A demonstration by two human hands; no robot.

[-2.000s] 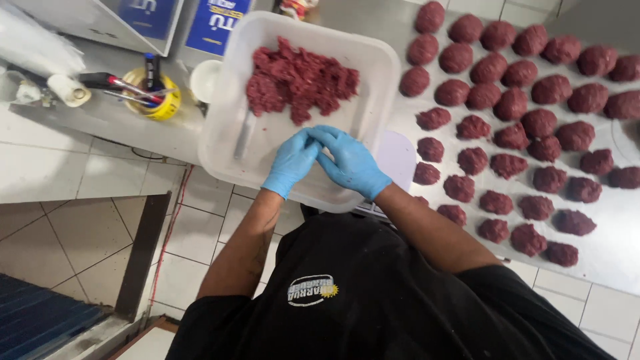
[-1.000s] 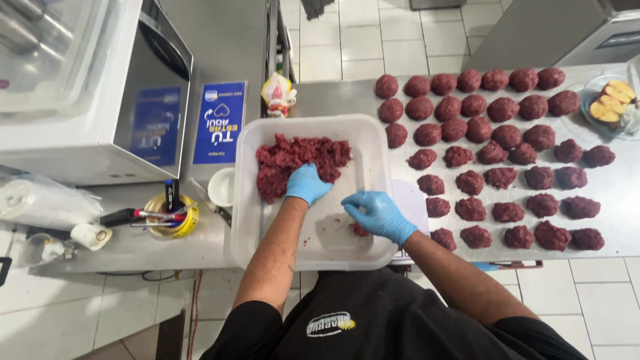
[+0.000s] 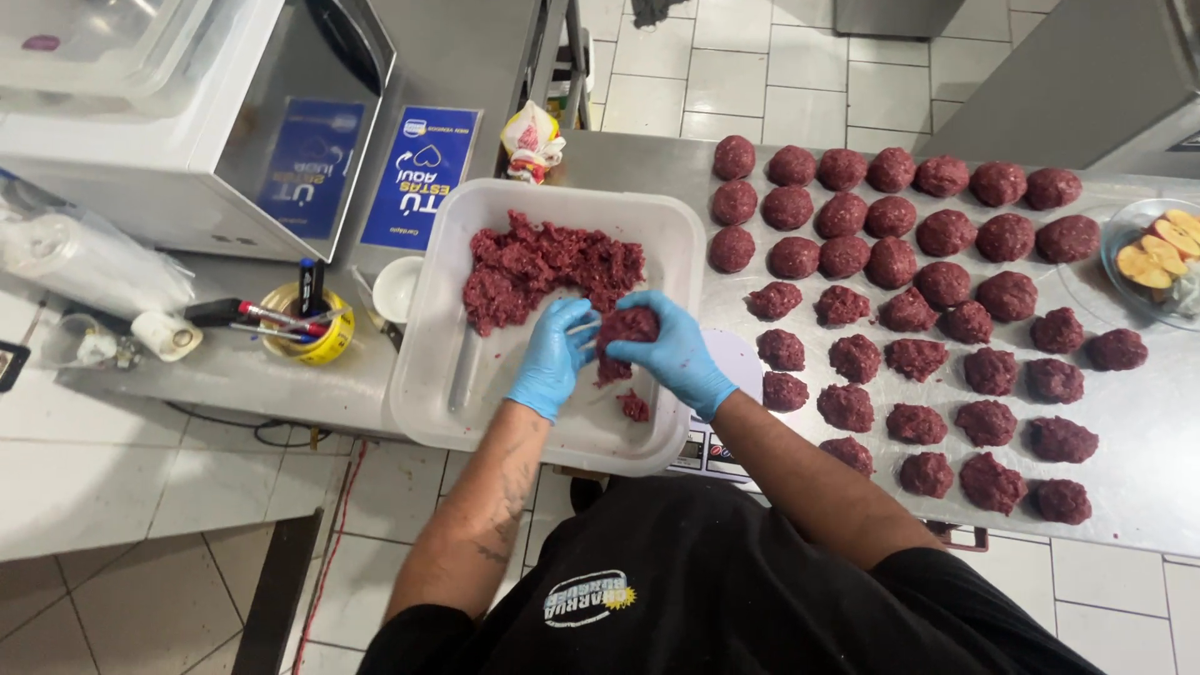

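My right hand (image 3: 677, 352), in a blue glove, grips a lump of ground meat (image 3: 628, 328) over a white plastic tub (image 3: 410, 375). Close at the lump's left side is my left hand (image 3: 555, 359), gloved too, fingers apart and curved; whether its fingertips touch the meat is hard to tell. A mass of loose ground meat (image 3: 525, 272) lies along the far side of the tub, and a small scrap (image 3: 634, 406) rests on its floor. Right of the tub, rows of meat balls (image 3: 846, 216) stand on the steel table, smoother at the back, rougher toward me.
A kitchen scale (image 3: 731, 361) sits partly under the tub's right side. Left are a small white bowl (image 3: 398, 289), a yellow container of markers (image 3: 323, 345), a blue sign (image 3: 422, 178) and a microwave (image 3: 187, 122). At far right, a glass bowl (image 3: 1120, 239) holds cut fruit.
My right hand has come up from the tub's near right part and now holds a meat lump. My left hand has drawn back from the meat mass, where it was a second ago.
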